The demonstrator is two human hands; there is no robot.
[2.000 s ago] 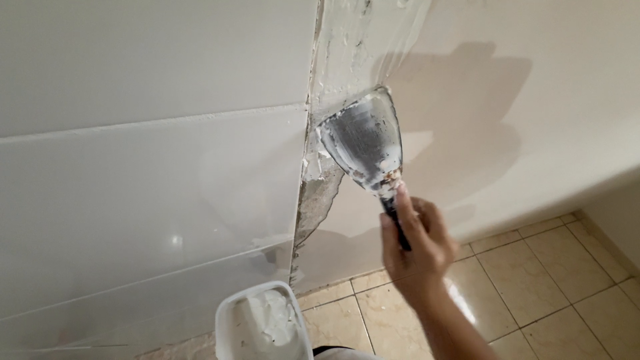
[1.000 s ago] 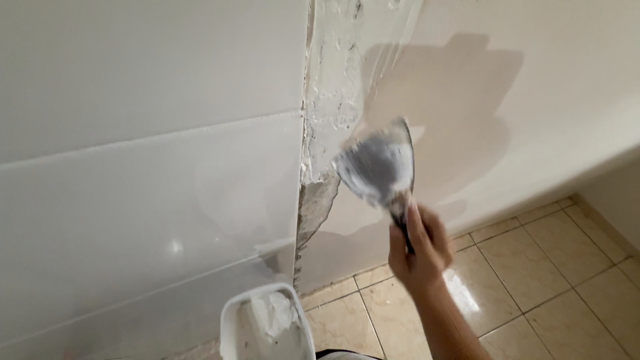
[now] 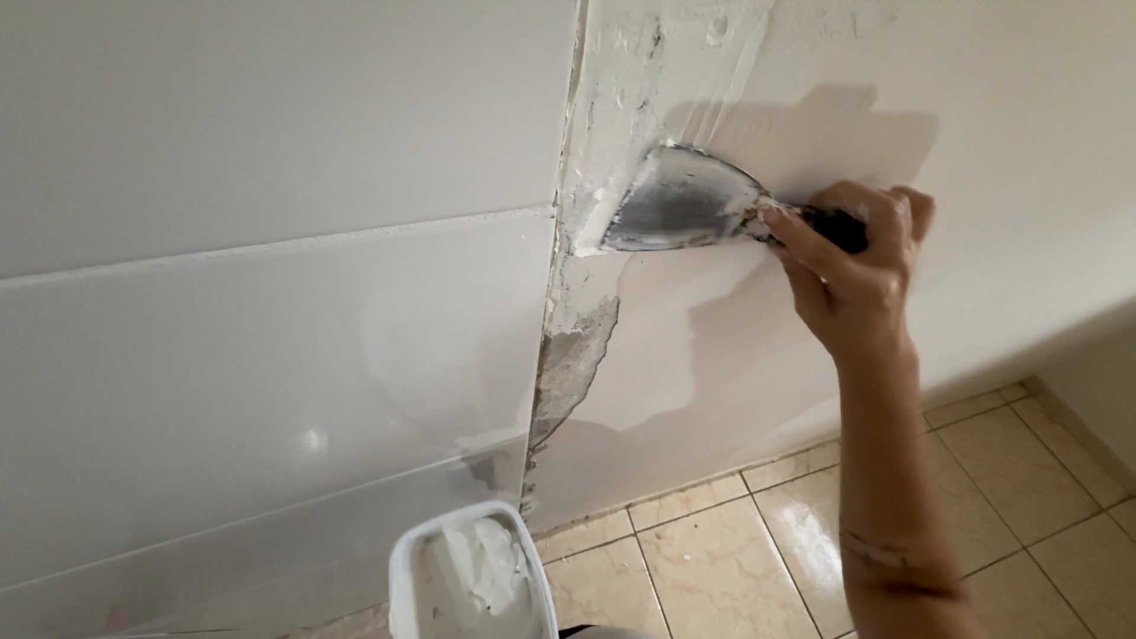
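My right hand [image 3: 856,262] grips the dark handle of a putty knife [image 3: 688,204] smeared with white filler. The blade points left, its edge against the strip of white filler [image 3: 621,106] on the wall beside the tile edge. Below the blade, a patch of bare grey plaster [image 3: 575,364] narrows downward along that edge. A white plastic tub [image 3: 399,568] holding white filler [image 3: 488,568] is at the bottom of the view. My left hand is not in view.
Large white wall tiles [image 3: 266,355] with pale joints cover the left side. A smooth painted wall [image 3: 1003,222] lies to the right, bearing the shadow of the hand and knife. Beige floor tiles [image 3: 710,568] meet its foot, and another wall stands at the far right.
The putty knife has turned from pointing up to pointing left, and its blade has moved onto the filler strip beside the tiles. My right hand has moved up with it.
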